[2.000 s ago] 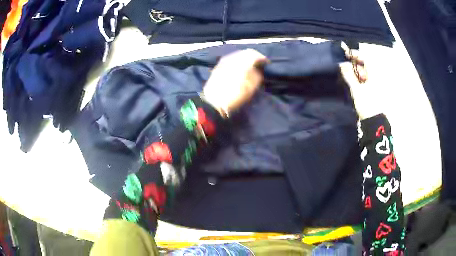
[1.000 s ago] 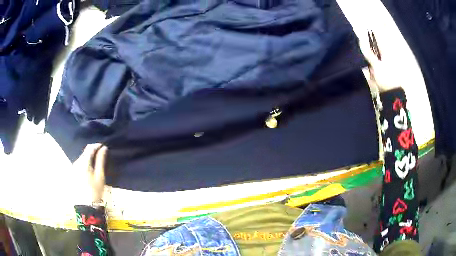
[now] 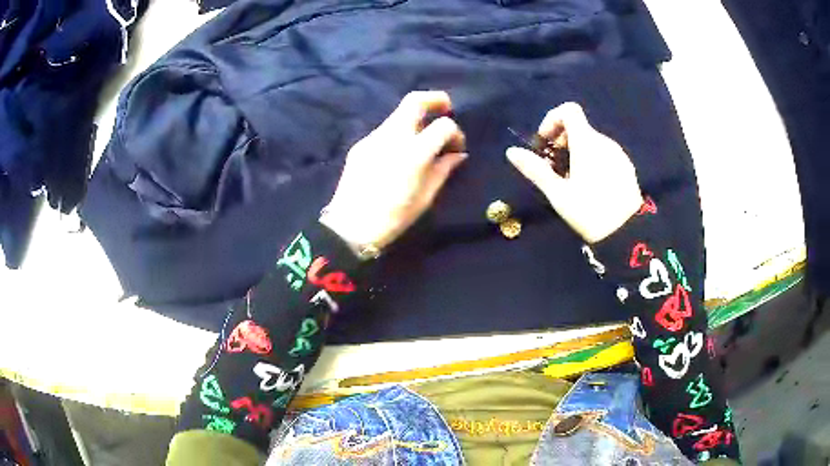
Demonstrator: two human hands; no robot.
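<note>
A dark navy jacket (image 3: 437, 273) lies spread over the table, with wrinkled, shinier lining (image 3: 300, 82) across its upper part. Two gold buttons (image 3: 498, 212) sit close together on the matte cloth. My left hand (image 3: 400, 173) is above the jacket, left of the buttons, with fingers curled and fingertips together; whether it pinches something is not clear. My right hand (image 3: 582, 168) is closed around small dark thread snips (image 3: 551, 153), their thin point directed left toward my left hand. The two hands are apart.
A heap of navy garments with white cord (image 3: 55, 109) lies at the left. Other dark cloth (image 3: 801, 91) hangs at the far right. The white table (image 3: 755, 173) has a curved yellow-green edge (image 3: 582, 359) near my lap. Grey floor shows at lower right.
Both hands have left the jacket's sides and come in over its middle. The jacket cloth has shifted and lies flatter, and two gold buttons now show side by side.
</note>
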